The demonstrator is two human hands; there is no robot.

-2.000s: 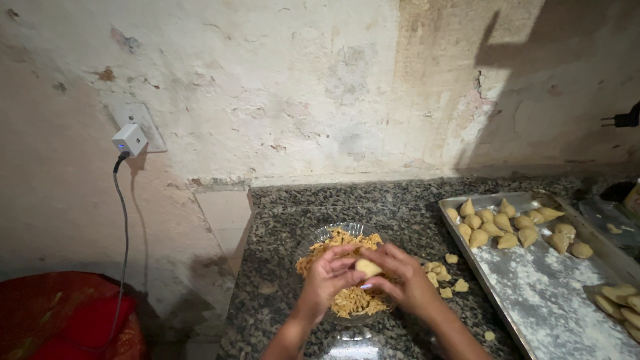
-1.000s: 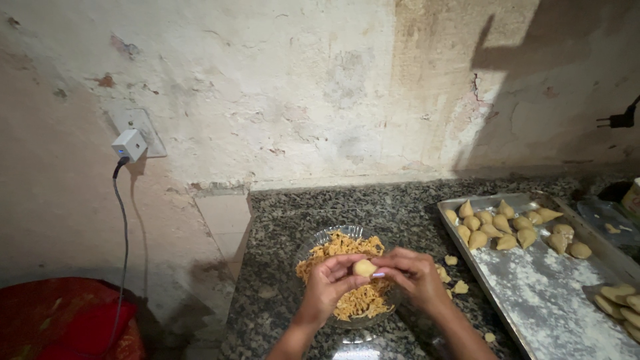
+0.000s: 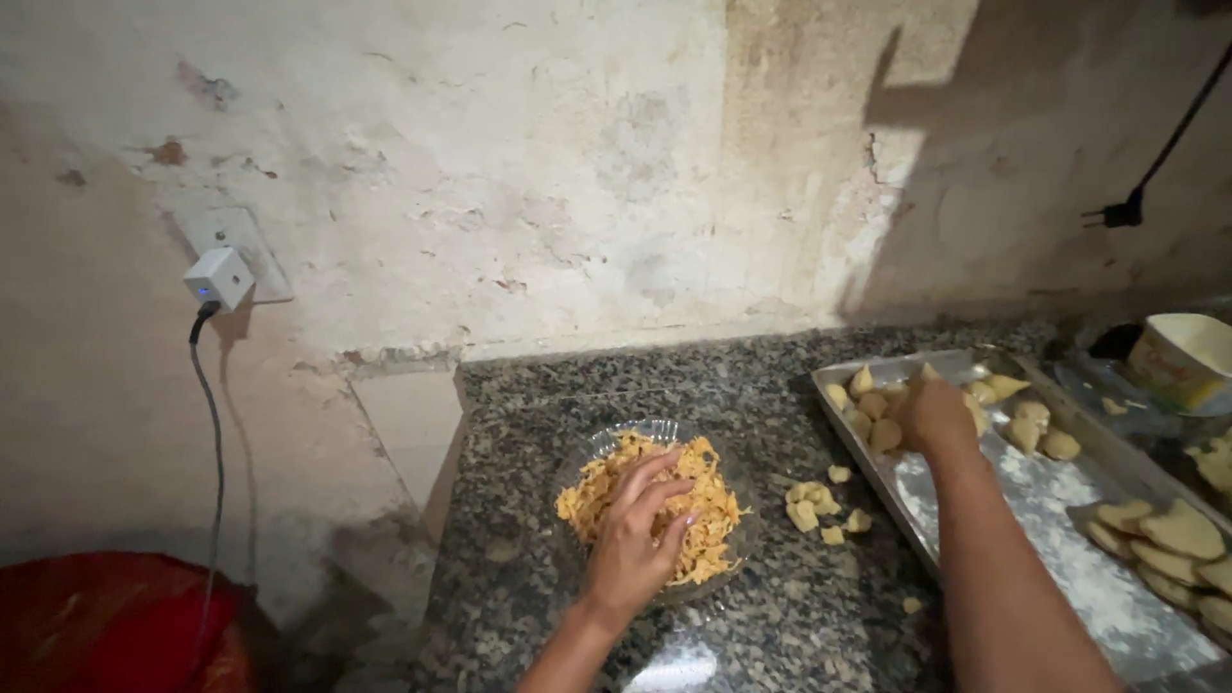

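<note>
My left hand (image 3: 640, 529) rests with fingers spread over the shredded orange filling (image 3: 707, 481) in a clear glass bowl (image 3: 647, 428). Nothing shows between its fingers. At the right, my right hand (image 3: 934, 414) reaches down among the teardrop-shaped dough pieces (image 3: 871, 404) at the back of a floured metal tray (image 3: 876, 491). Its fingertips are hidden behind the hand, so whether it holds a piece does not show. Flat dough discs (image 3: 1160, 544) overlap at the tray's right side.
Small dough scraps (image 3: 811, 505) lie on the granite counter (image 3: 789, 616) between bowl and tray. Beyond the tray stands an open plastic tub (image 3: 1189, 356). A charger (image 3: 219, 277) with a hanging cable is plugged in at left; a black plug (image 3: 1121, 212) hangs at right.
Both hands were together over the bowl, holding a small dough piece. They have parted: my right hand has moved right to the tray, and my left hand has lowered onto the filling.
</note>
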